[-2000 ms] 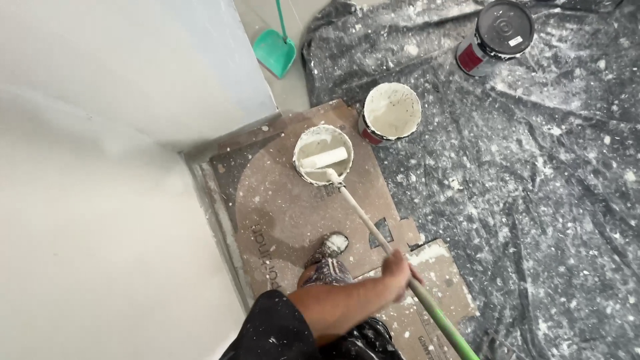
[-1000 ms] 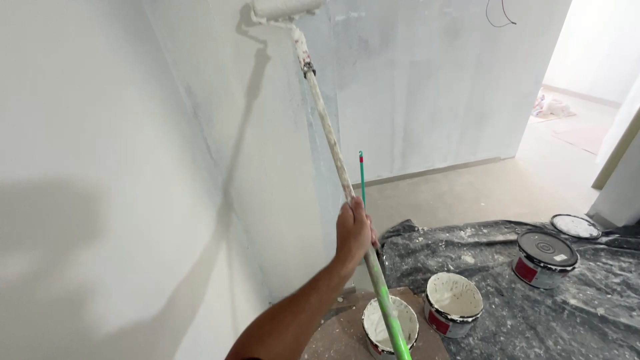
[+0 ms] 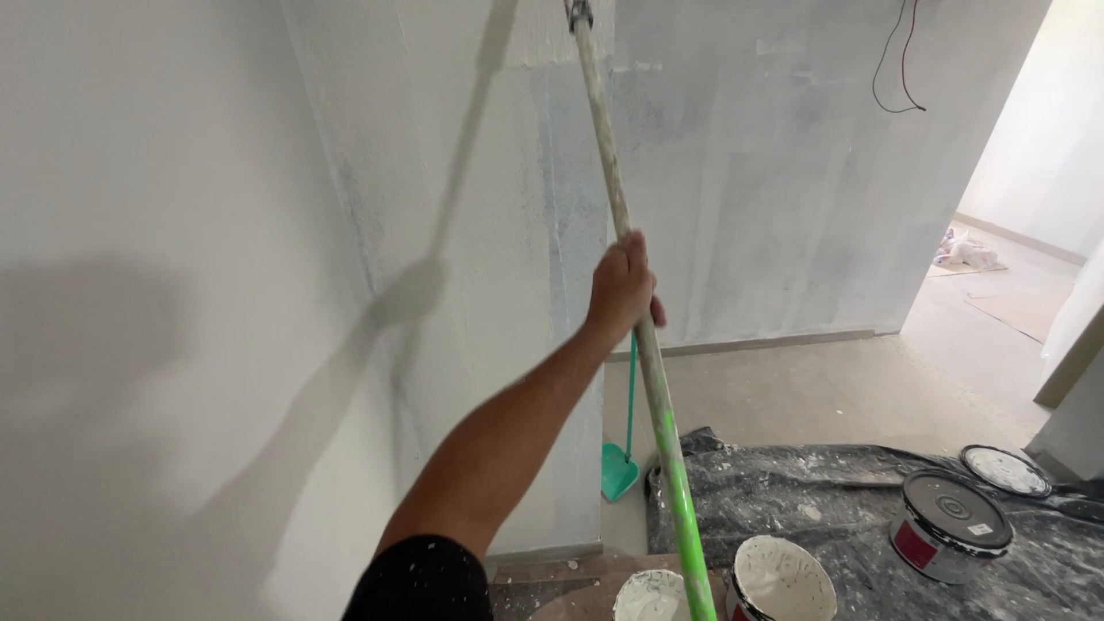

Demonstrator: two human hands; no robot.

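My left hand (image 3: pixel 625 285) is closed around the extension pole (image 3: pixel 612 172) about midway up its visible length. The pole is whitish and paint-smeared above and bright green below. It slants from the bottom of the view up to a dark metal joint (image 3: pixel 580 15) at the top edge; the roller itself is out of view. Below the hand, the pole's green part crosses in front of an open bucket of whitish paint (image 3: pixel 647 597), cut off by the bottom edge. Just right of it stands another open, paint-coated bucket (image 3: pixel 785 582). My right hand is not in view.
A wall corner (image 3: pixel 604 388) juts out, with a green dustpan (image 3: pixel 618 472) beside it. Right of the buckets, a lidded bucket (image 3: pixel 949 526) and a paint-covered lid (image 3: pixel 1005 470) lie on dark plastic sheeting (image 3: pixel 802 492). Loose wires (image 3: pixel 906 108) hang from the grey wall.
The roller was in the open bucket two seconds ago, then raised against the wall; now it is past the top edge. My left hand has stayed on the pole. The view has tilted up from the floor.
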